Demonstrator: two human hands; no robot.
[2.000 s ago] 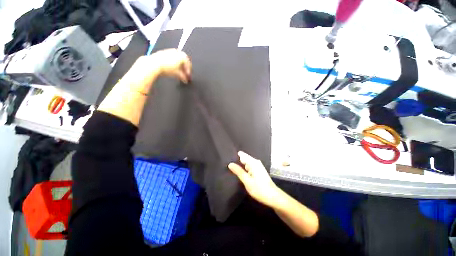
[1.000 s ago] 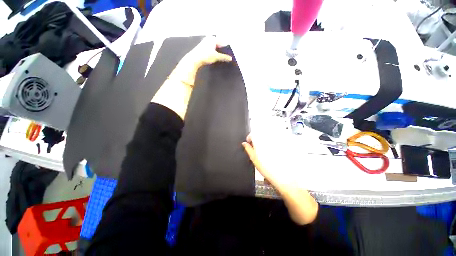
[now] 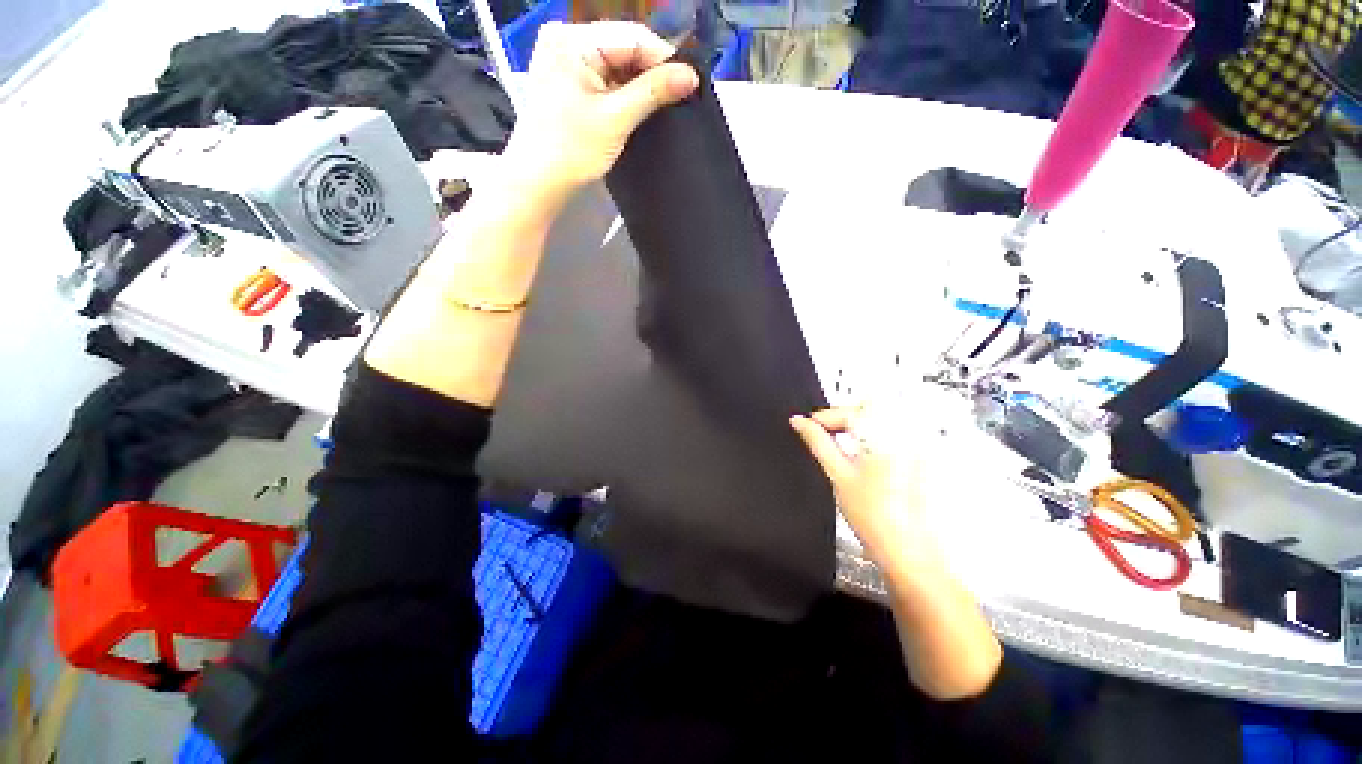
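A dark cut panel [image 3: 717, 284] is stretched between my hands, its right edge running from upper left to lower right. My left hand [image 3: 605, 97] pinches its top corner, raised above the table. My right hand [image 3: 859, 455] holds the same edge lower down, between thumb and fingers, near the table's front edge. More dark panels [image 3: 560, 366] lie beneath and left of it, over the table edge. The white sewing machine [image 3: 1105, 321] is to the right of my right hand, with its needle area [image 3: 993, 366] apart from the cloth.
Orange-and-red scissors [image 3: 1143, 534], a black phone [image 3: 1280, 585] and a clear plastic bag [image 3: 1038, 430] lie at the right. A pink cone [image 3: 1108, 105] stands behind. A second machine [image 3: 336, 194], blue crate [image 3: 523, 597] and red stool [image 3: 165, 590] are left. A person in yellow check [image 3: 1292, 67] is far right.
My left hand has lifted the panel's top corner up and away from the table. My right hand has shifted slightly right and now holds the panel's edge. The view has shifted.
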